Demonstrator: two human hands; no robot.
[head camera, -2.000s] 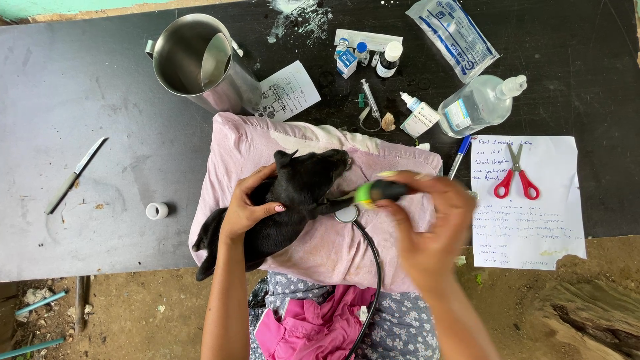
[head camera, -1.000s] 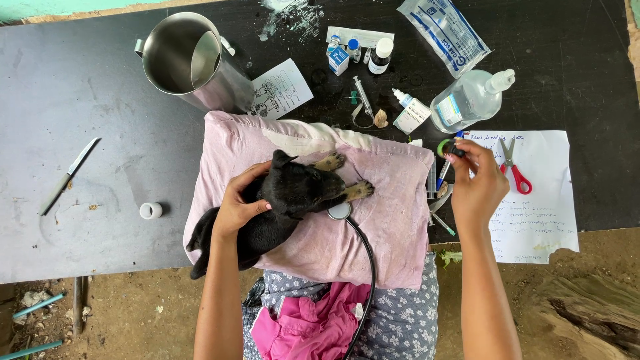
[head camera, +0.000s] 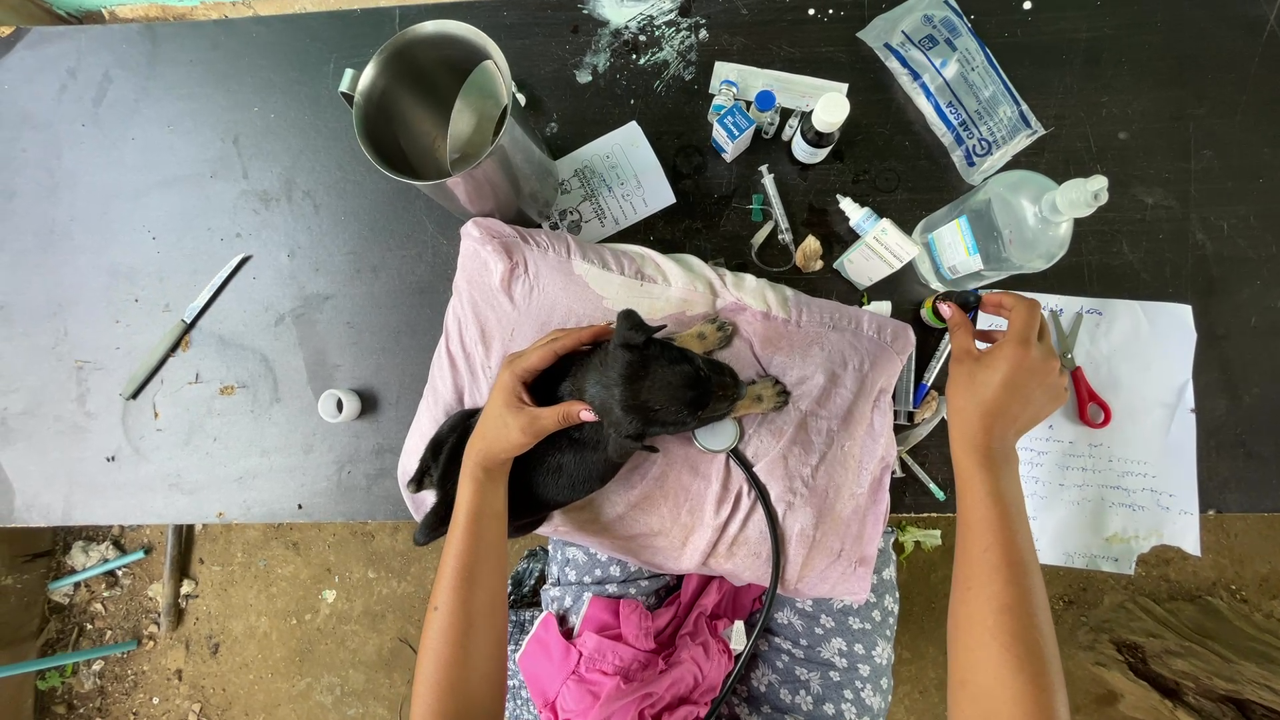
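A black puppy with tan paws lies on a pink cloth-covered cushion. My left hand rests around its neck and shoulders, thumb and fingers spread over the fur. Beside its muzzle and front paw lies the stethoscope's chest piece, its black tube curving down the cushion. To the right of the cushion, my right hand pinches a small dark bottle with a green band by its black end, just above the table. A blue pen lies close to those fingers. Red-handled scissors rest on a handwritten paper.
A steel jug stands behind the cushion. Vials, a brown bottle, a syringe, a white box, a clear pump bottle and a plastic packet lie behind. A knife and white cap are left.
My right hand has moved from over the cushion near the puppy to the table at right, carrying the green-banded bottle. The puppy's front paws show now, unlike two seconds ago. My left hand stays on the puppy.
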